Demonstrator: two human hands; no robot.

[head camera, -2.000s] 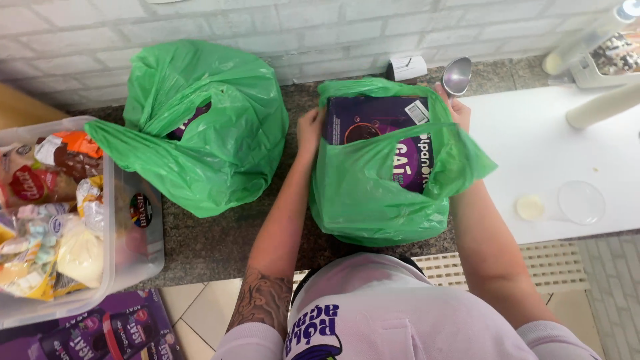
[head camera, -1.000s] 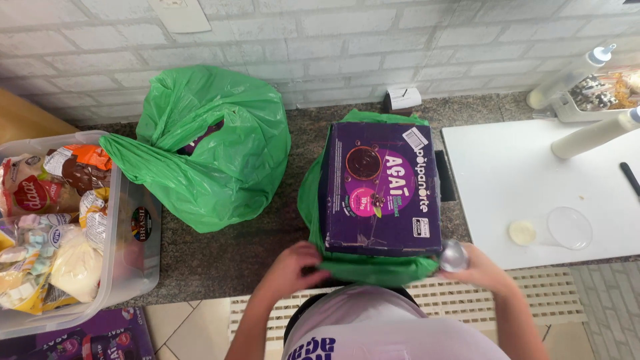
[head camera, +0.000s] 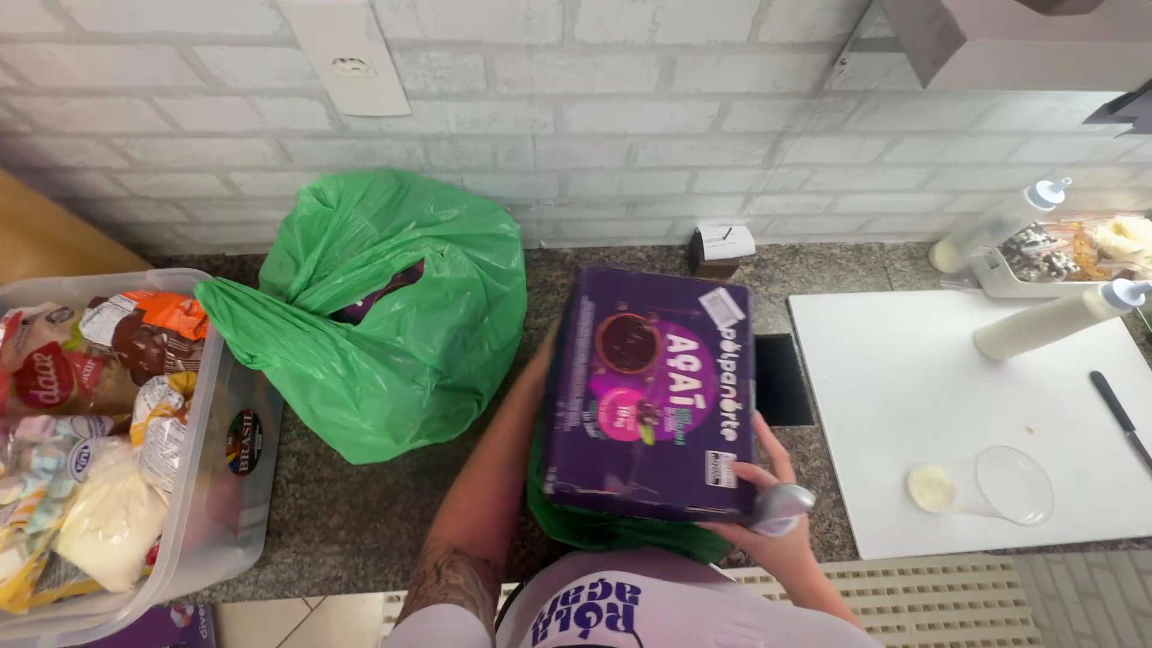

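A purple cardboard açaí box [head camera: 648, 396] stands tilted against my body at the counter's front edge. My right hand [head camera: 765, 504] is at its lower right corner, fingers on the box, and also holds a metal spoon or scoop [head camera: 783, 508]. My left forearm reaches along the box's left side; the left hand itself is hidden behind the box. A green plastic bag [head camera: 621, 531] lies crumpled beneath and around the box's lower edge. To the left a second green plastic bag [head camera: 405, 360], full, shows something purple through its opening.
At the left is a clear plastic bin [head camera: 193, 450] of packaged sweets. On the right lie a white cutting board [head camera: 882, 405], a squeeze bottle [head camera: 1044, 324], a clear cup [head camera: 1014, 486] and a black-handled knife [head camera: 1114, 403]. A dark square opening [head camera: 781, 378] is beside the box.
The green bag was up around the box two seconds ago and is now down at its lower edge. My left hand has moved from the front edge to behind the box.
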